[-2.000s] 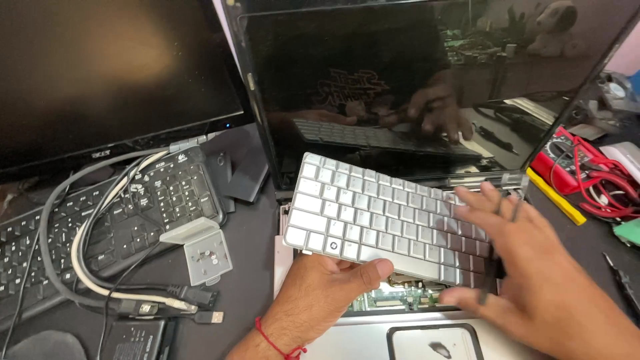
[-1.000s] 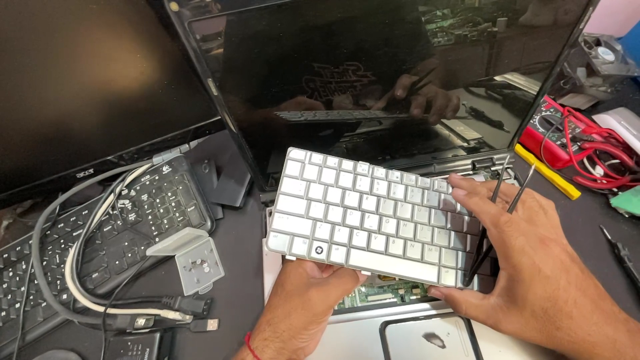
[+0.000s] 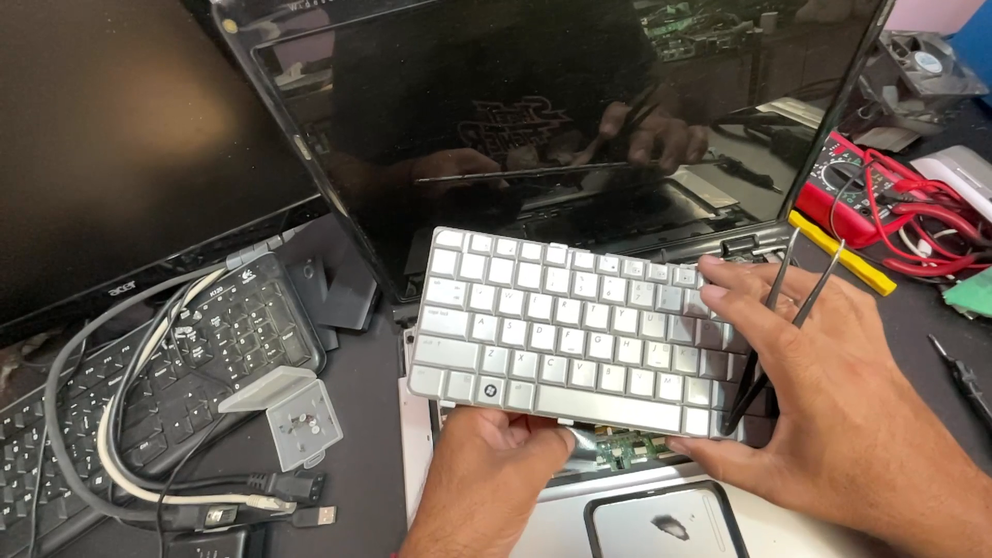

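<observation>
A silver laptop keyboard (image 3: 573,341) is tilted above the open laptop base, where part of a green circuit board (image 3: 629,448) shows. My right hand (image 3: 821,372) grips the keyboard's right end, fingers on the top edge and thumb at the bottom. Black tweezers (image 3: 798,310) also lie in that hand, tips pointing down over the keys. My left hand (image 3: 496,473) is at the lower edge, its fingers partly hidden under the keyboard; whether it grips the keyboard or something beneath, I cannot tell. Behind stands the dark laptop screen (image 3: 504,116), reflecting the hands.
Left are an Acer monitor (image 3: 139,155), a black Logitech keyboard (image 3: 225,341), cables (image 3: 108,418) and a small clear case (image 3: 304,425) of screws. On the right lie a red multimeter (image 3: 841,186) with leads, a yellow strip (image 3: 845,254) and a dark pen-like tool (image 3: 965,384).
My left thumb, on the keyboard's front two seconds ago, is now below its lower edge. My right fingers have closed in on the keyboard's right end.
</observation>
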